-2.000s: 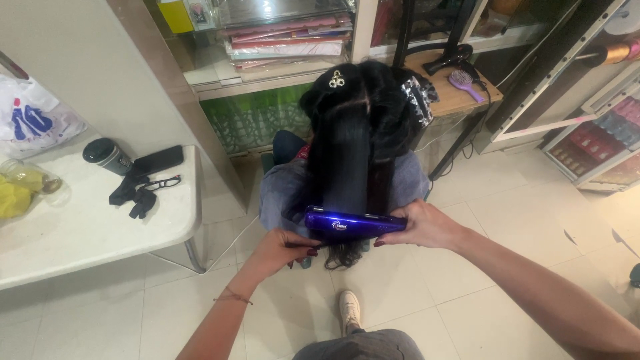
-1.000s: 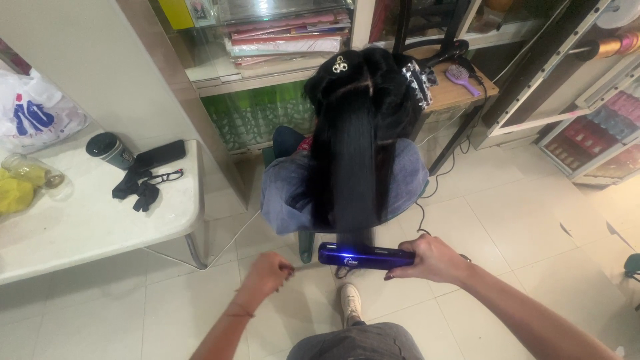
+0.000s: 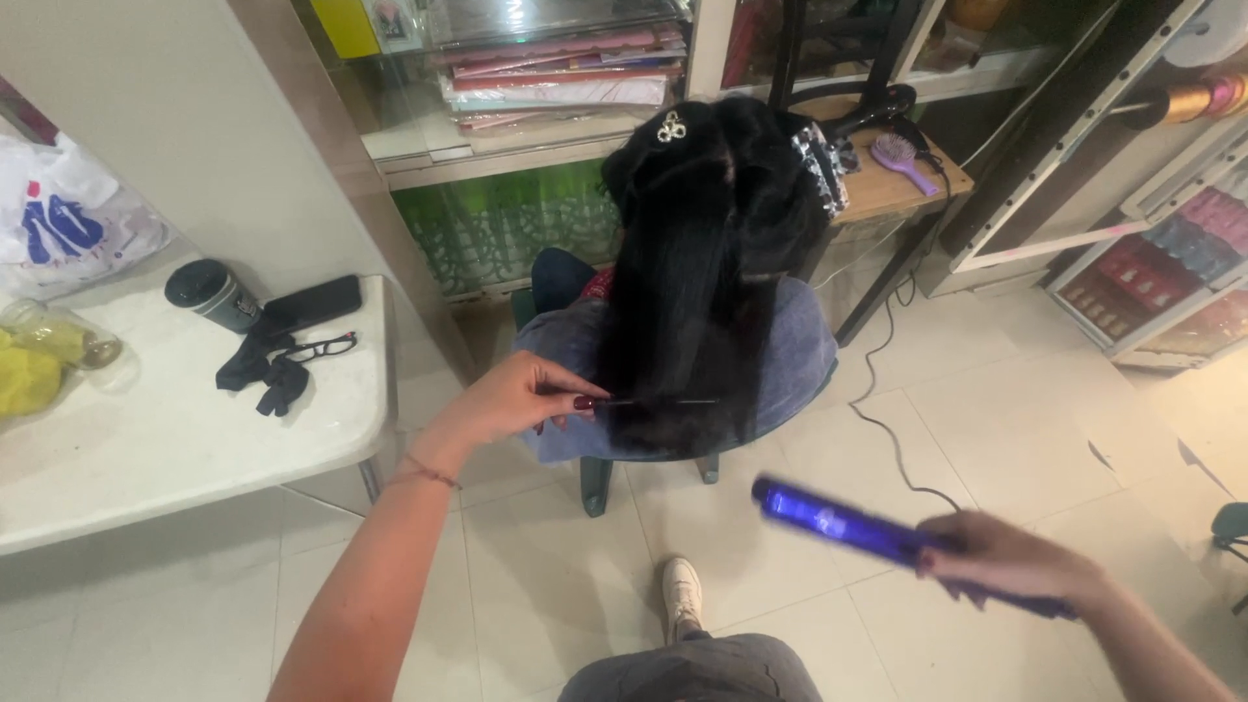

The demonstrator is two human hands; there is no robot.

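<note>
My left hand [image 3: 522, 398] pinches the end of a thin dark comb [image 3: 655, 402], which lies across the lower part of a seated person's long black hair [image 3: 678, 292]. Its teeth are hidden or too dark to make out. Away from the hair, at the lower right, my right hand [image 3: 1004, 558] grips a blue hair straightener [image 3: 848, 522], somewhat blurred, with its cord running back up to the right. A pale ornamental clip [image 3: 671, 127] sits on top of the person's head, and a black-and-white patterned item [image 3: 821, 168] is beside the hair on the right.
A white table [image 3: 195, 458] at left bears a dark tumbler [image 3: 213, 292], a phone [image 3: 314, 302], glasses [image 3: 327, 345] and a black cloth item [image 3: 261, 372]. At right, a small wooden table [image 3: 902, 200] holds a purple hairbrush [image 3: 902, 162] and a hair dryer [image 3: 873, 105]. The straightener's cord [image 3: 877, 419] trails over the floor.
The straightener, near the hair's ends in both earlier frames, has moved right with my right hand, clear of the hair. My left hand has moved up to the hair with the comb.
</note>
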